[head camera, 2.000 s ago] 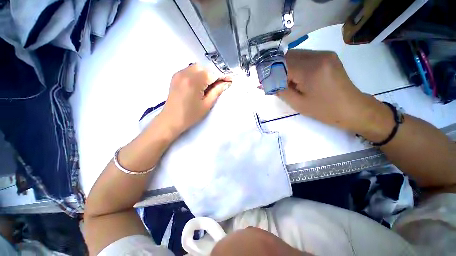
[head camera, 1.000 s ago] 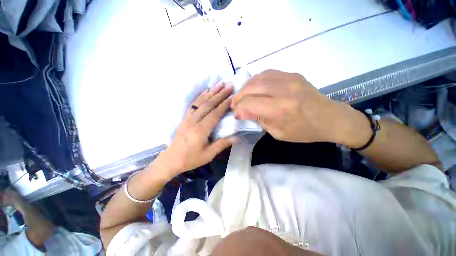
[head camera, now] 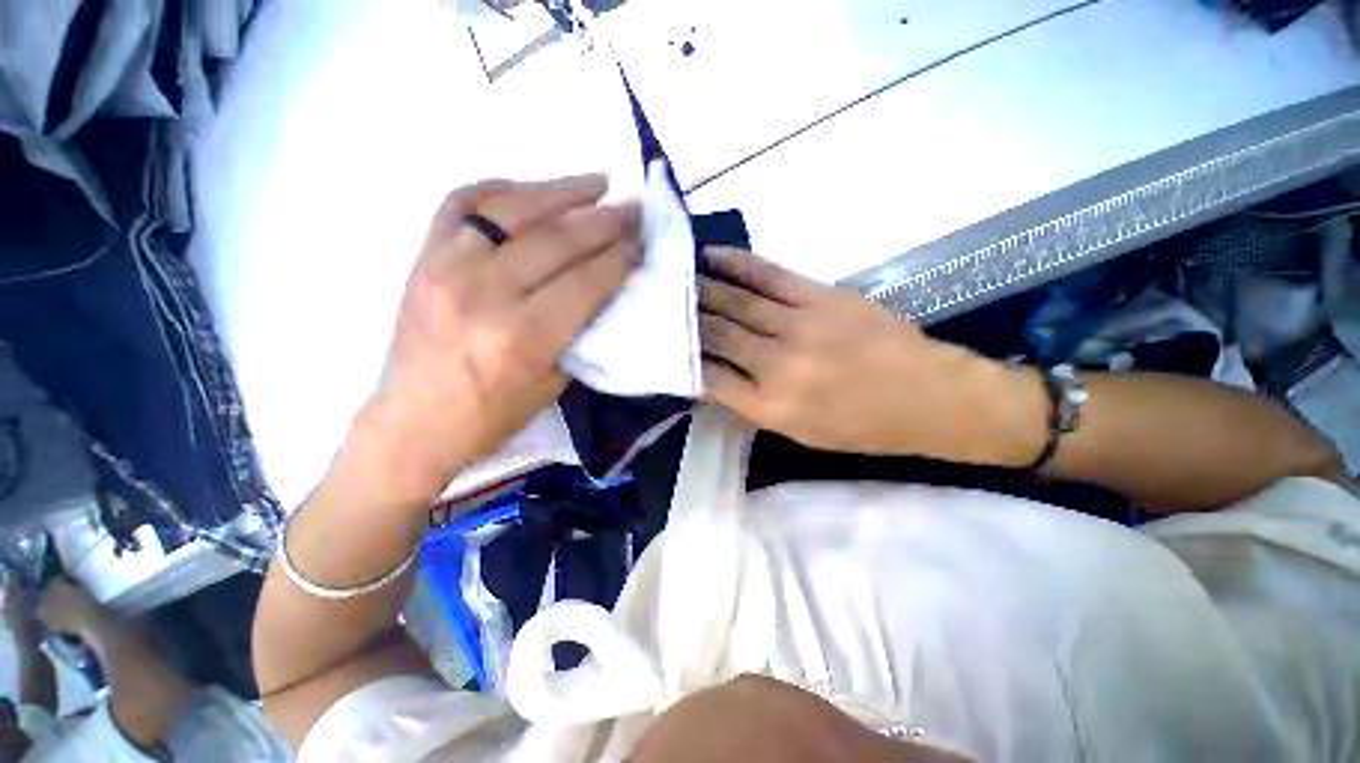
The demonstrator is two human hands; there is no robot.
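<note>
A white piece (head camera: 650,331) with dark navy cloth (head camera: 721,230) along its right side lies at the front edge of the white machine table. My left hand (head camera: 515,306) holds the white piece, its fingertips on the upper part. My right hand (head camera: 798,350) has its fingers on the navy cloth at the right edge of the piece; the fingertips are partly hidden behind it. More dark cloth with a pale edge hangs below my left hand. The needle area shows only in part at the top edge.
A heap of navy garment pieces (head camera: 82,268) lies at the left. A marked measuring strip (head camera: 1044,221) runs along the table's front edge. A blue and dark bundle (head camera: 515,574) is below the edge. Another person's arm (head camera: 112,656) shows at the lower left.
The view has shifted down from the machine head and the piece has come to the front edge. Since the last frame my left hand has risen, the piece has opened out and navy cloth shows.
</note>
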